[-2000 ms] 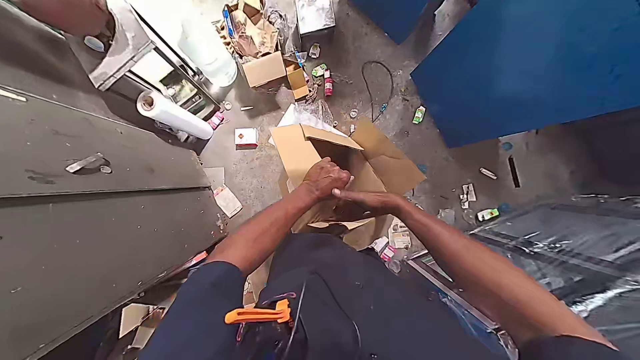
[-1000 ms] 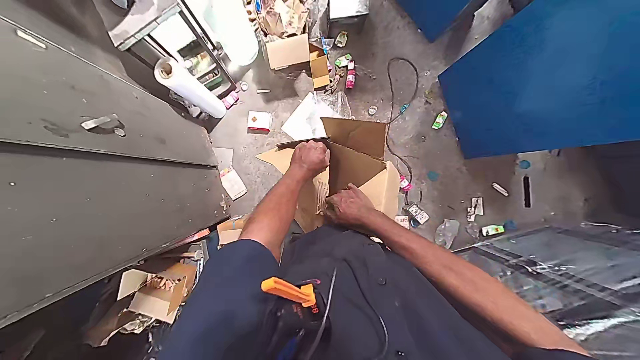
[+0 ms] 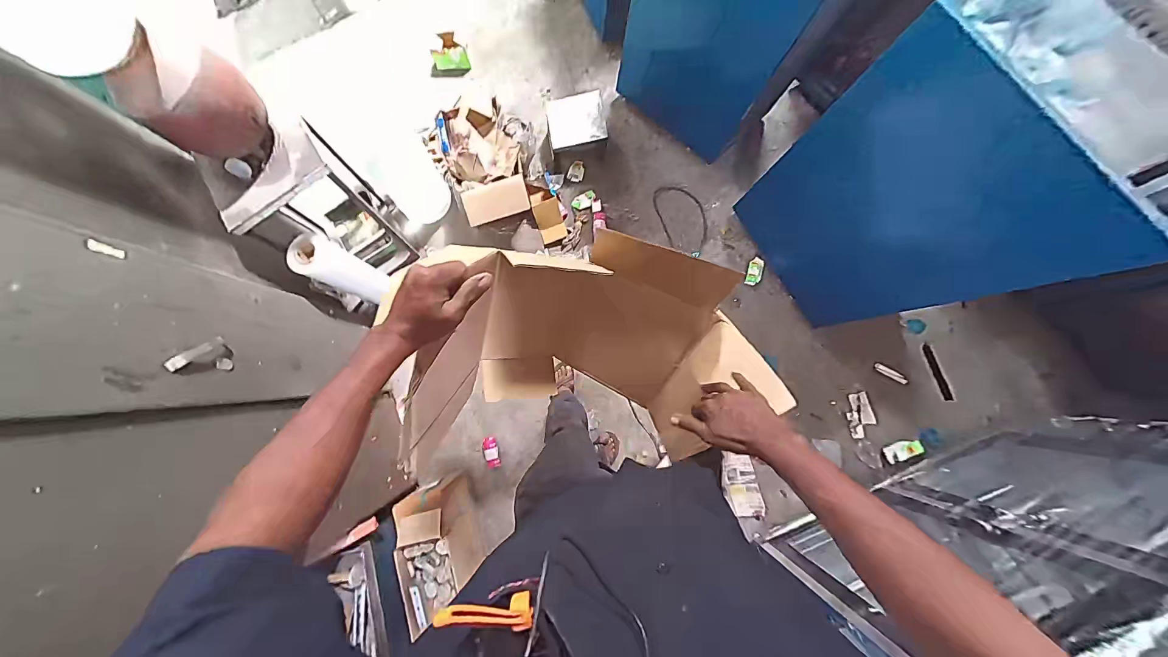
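Note:
A large cardboard box [image 3: 602, 319] hangs unfolded in front of my body, its flaps spread and its middle open to the floor. My left hand [image 3: 436, 303] grips the box's upper left edge, thumb toward me. On the right side panel rests my right hand [image 3: 732, 415], its fingers partly spread against the cardboard; whether it pinches the panel I cannot tell. Below the box my legs and feet show. An orange plastic tool [image 3: 484, 612] is clipped at the front of my dark shirt.
Grey metal cabinets [image 3: 164, 383] stand at left, beside a white film roll [image 3: 338, 266]. A box of crumpled packing paper [image 3: 495, 199] lies ahead; a box of small parts [image 3: 429, 570] is at lower left. Blue panels [image 3: 949, 173] rise at right. A pink bottle [image 3: 492, 452] and scattered litter lie on the floor.
The box, folded together between my hands a second ago, is now spread wide. My hands have moved apart, the left one to the left and the right one to the right.

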